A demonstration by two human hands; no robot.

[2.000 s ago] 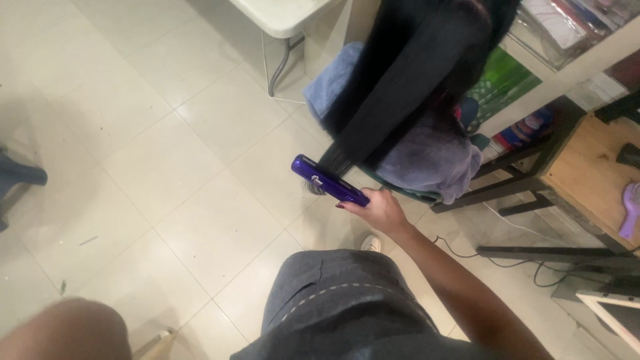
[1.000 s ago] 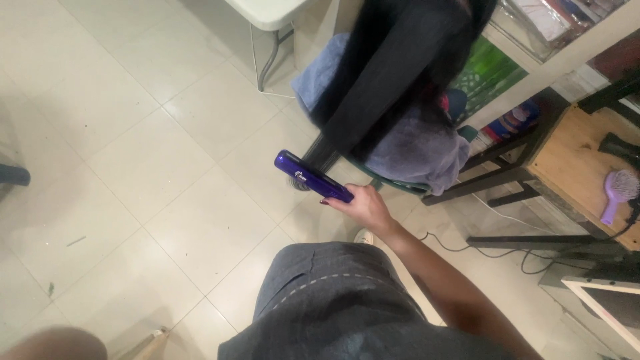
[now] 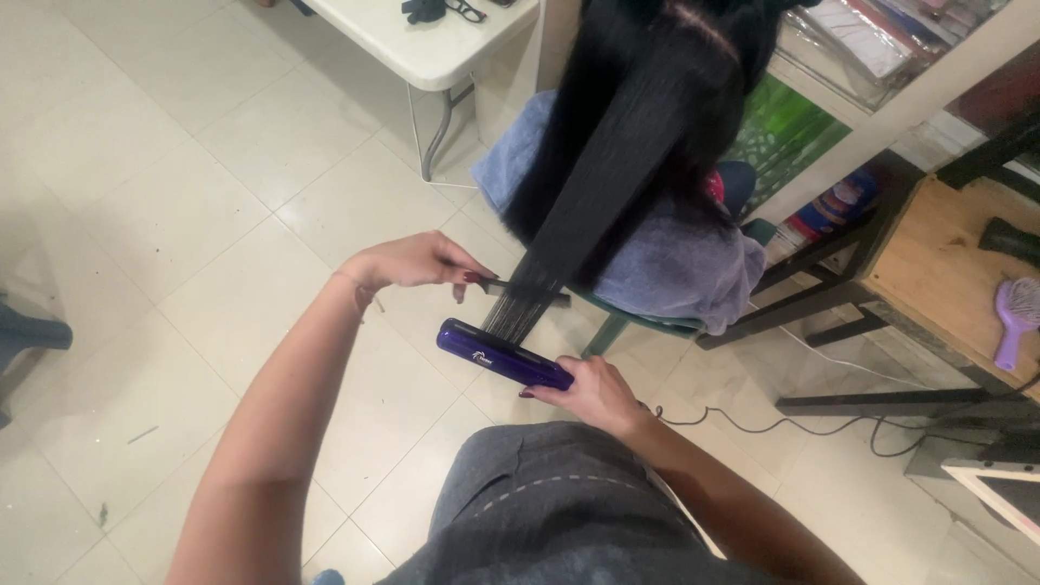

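A person with long, straight black hair sits on a green chair, a blue-grey towel over the back. My right hand grips a purple hair straightener, whose plates are around the lower end of one hair section. Just above it, my left hand pinches the handle of a dark comb. The comb lies across the same section, its teeth partly hidden in the hair.
A white table with glasses is at the top. On the right, a wooden table bears a purple hairbrush and a dark object. A cord runs over the floor. Shelves stand behind it.
My left hand has come into view from the left with the comb, which now lies at the hair. The straightener stays around the lower part of the section in my right hand.
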